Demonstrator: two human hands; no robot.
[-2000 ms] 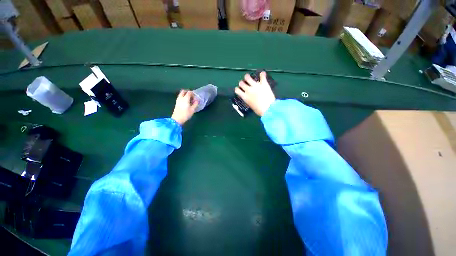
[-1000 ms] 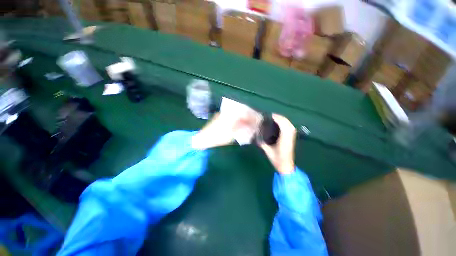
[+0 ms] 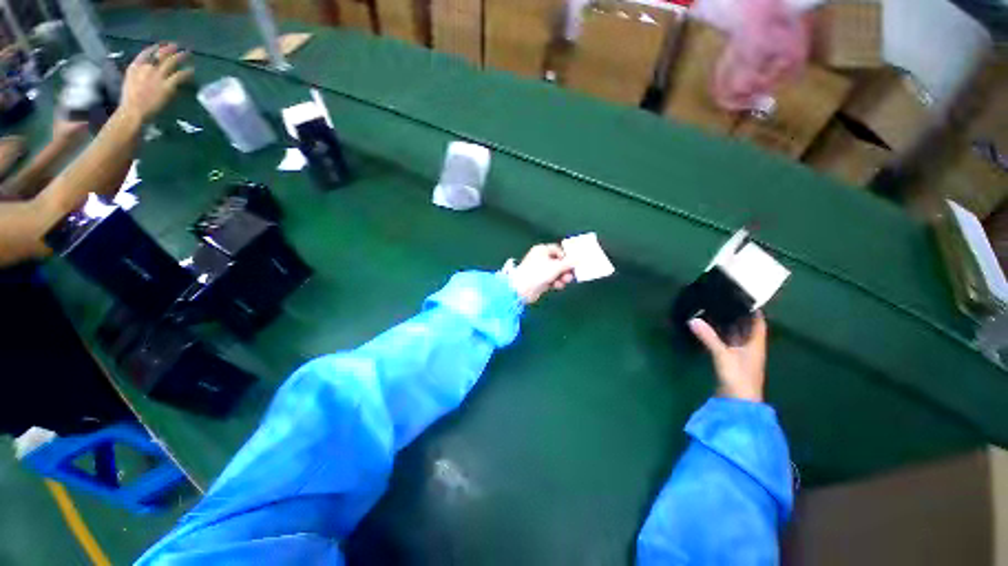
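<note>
My left hand holds a small white card between thumb and fingers above the green surface. My right hand grips an open black retail box at the right; its white flaps stick out at the top. Whether anything is inside the box cannot be seen. A whitish translucent bag stands upright on the green surface beyond my left hand.
Several black boxes lie piled at left. Another open box and whitish bag stand behind them. Another person's arm reaches in at far left, above a blue stool. A brown carton is at lower right.
The view has turned, shifting the bench items. The white card is now in my left hand, apart from my right hand, which holds the open box further right. Another person's arm has appeared at left.
</note>
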